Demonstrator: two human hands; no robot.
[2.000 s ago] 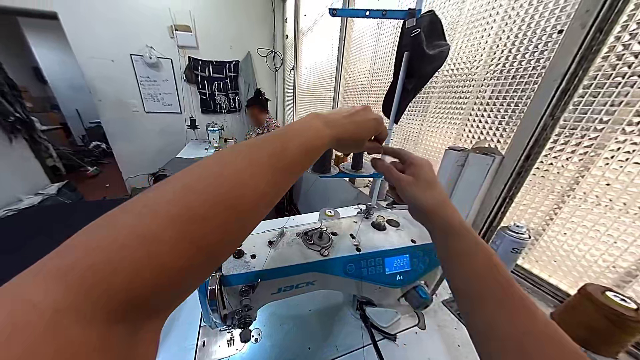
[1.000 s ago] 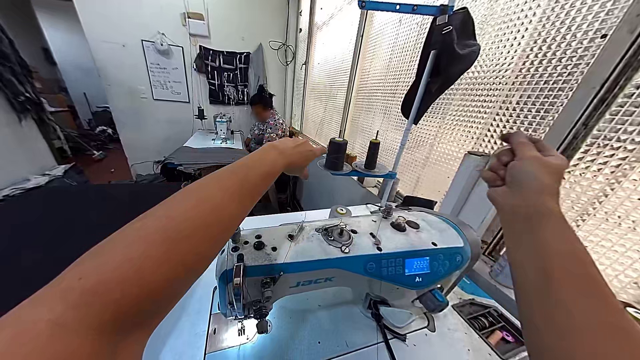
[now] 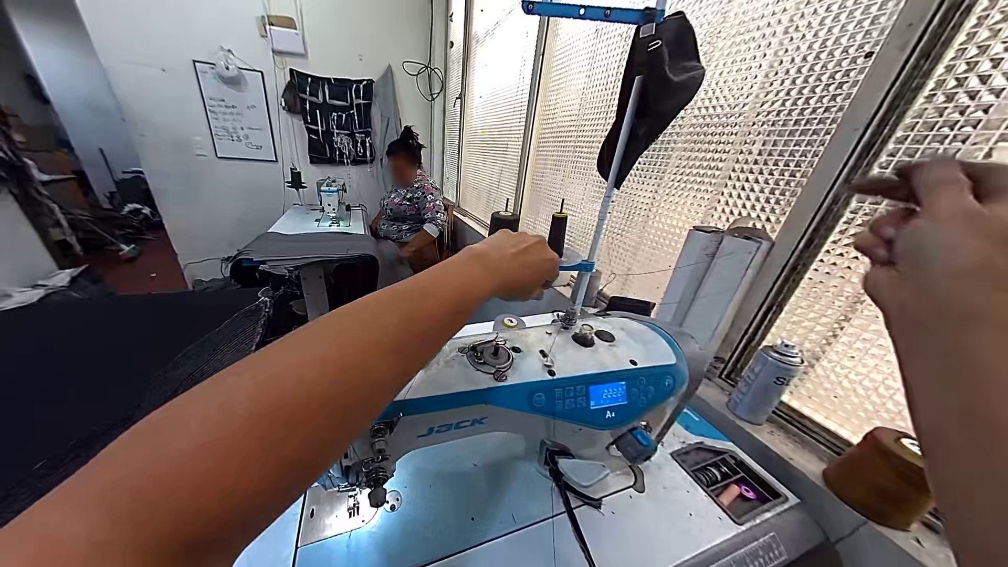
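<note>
A white and blue Jack sewing machine stands before me with its needle lamp lit. My left hand is over the back of the machine, beside the thread stand's blue arm; its fingertips are hidden, so a hold cannot be told. Dark thread cones stand just behind that hand. My right hand is raised at the far right before the window, blurred, its fingers bent and close together; whether it pinches a thread cannot be told. A black cap hangs from the top of the stand.
A spray can and a brown thread cone stand on the right ledge, near white rolls. A parts tray is set in the tabletop. Dark fabric lies left. Another person sits behind, beside a second sewing machine.
My hands were together above the thread cones two seconds ago and are now far apart. My right hand has moved right to the window; my left has come down beside the cones.
</note>
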